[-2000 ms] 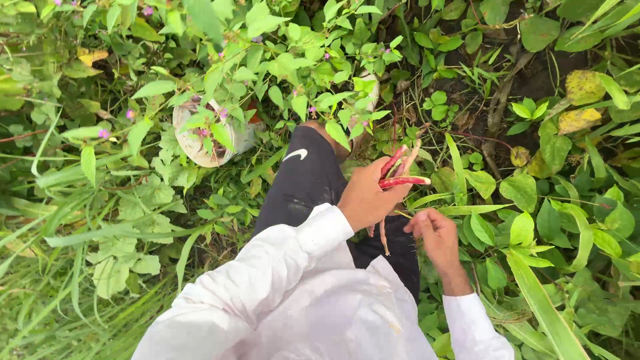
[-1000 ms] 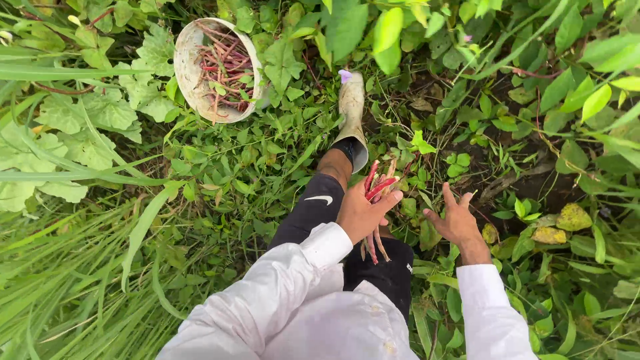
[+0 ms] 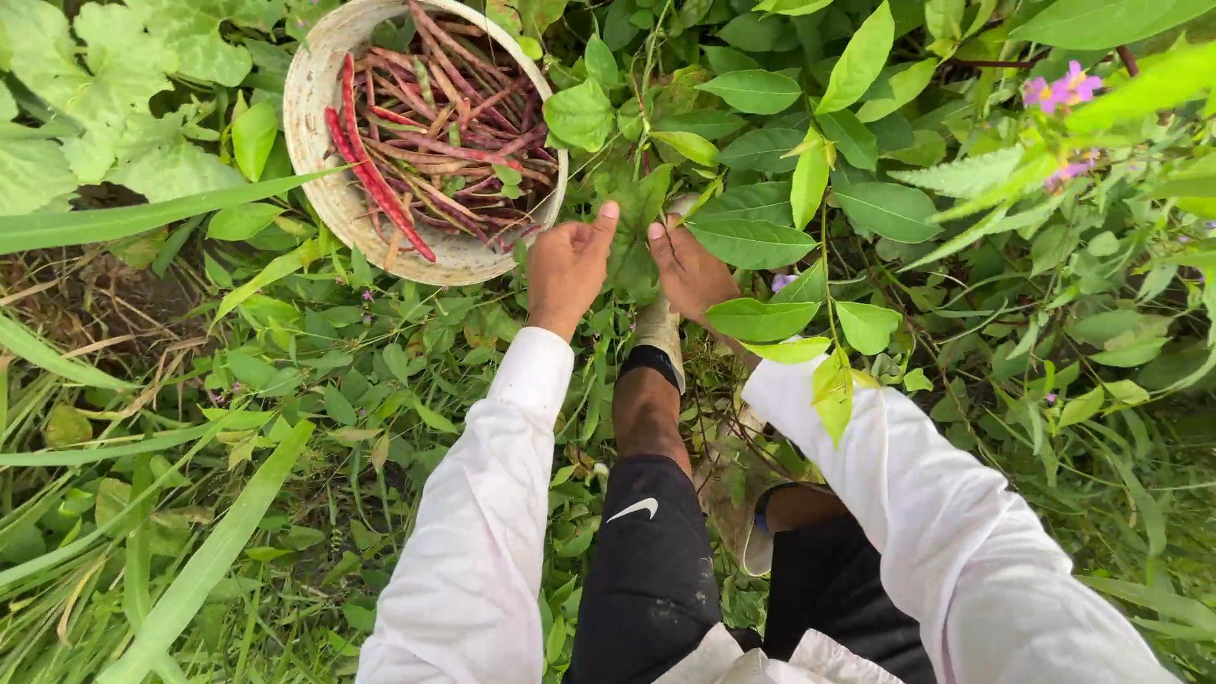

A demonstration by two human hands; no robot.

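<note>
A dirty white plastic bucket [image 3: 309, 123] stands at the upper left, holding many red and purple bean pods [image 3: 456, 123]. Just right of its rim is my left hand [image 3: 570, 266], fingers curled and thumb up beside a green leaf [image 3: 638, 223]; whether it grips the leaf is unclear. My right hand [image 3: 692, 271] faces it across that leaf, thumb and finger pinched at the leaf's edge or stem, partly behind other leaves. No pods show in either hand.
Leafy vines [image 3: 755, 242] hang over my right forearm. Below my hands are my boot [image 3: 657, 332] and bare shin. Broad lobed leaves [image 3: 123, 95] lie left of the bucket, long grass blades [image 3: 209, 560] at lower left, pink flowers [image 3: 1062, 87] at upper right.
My left hand held red pods in both earlier frames; it has let them go and is now beside the bucket. My right hand has come close to it, among the leaves. The view has shifted strongly.
</note>
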